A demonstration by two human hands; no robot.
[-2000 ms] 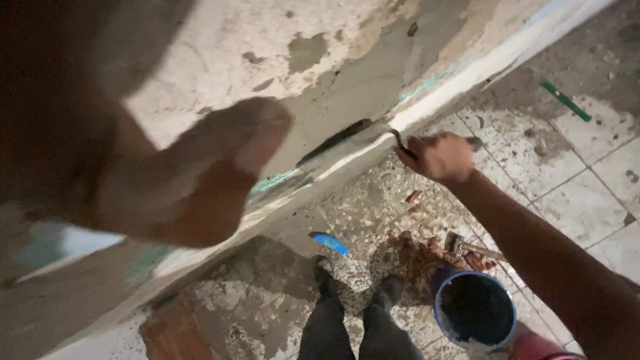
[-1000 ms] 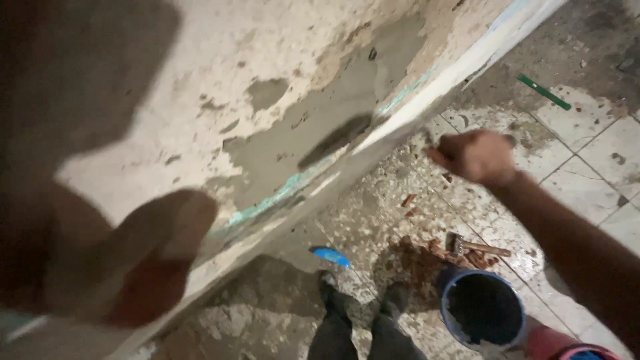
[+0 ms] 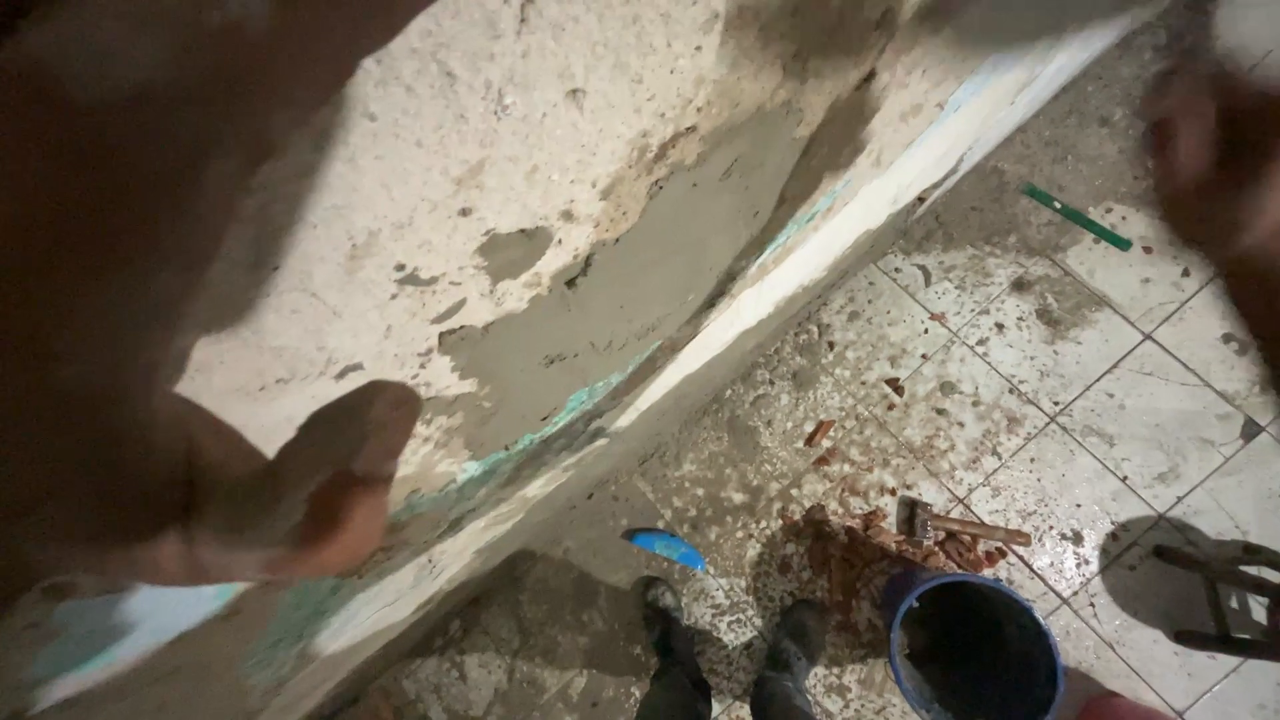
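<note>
My left hand [image 3: 290, 490] looms large and dark at the left, close to the camera and in front of the plastered wall; whether it holds anything does not show. At the upper right edge is my right hand [image 3: 1200, 150], blurred and partly cut off, so its grip cannot be made out. Between the hands runs the wall [image 3: 420, 170], with a smooth patch of grey mortar [image 3: 640, 270] above a strip of turquoise paint [image 3: 560, 410]. A pale ledge [image 3: 770, 300] borders the wall's lower side.
On the dirty tiled floor [image 3: 1130, 400] lie a hammer [image 3: 970, 525], broken reddish rubble [image 3: 850, 550], a green strip [image 3: 1078, 217] and a blue curved piece [image 3: 668, 548]. A blue-rimmed bucket [image 3: 1050, 640] stands right of my boots [image 3: 790, 640]. A dark stool-like frame [image 3: 1225, 600] is at the right.
My right hand has moved away from the wall to the upper right edge of the view. A dark trowel-like tool seen by it two seconds ago cannot be made out now.
</note>
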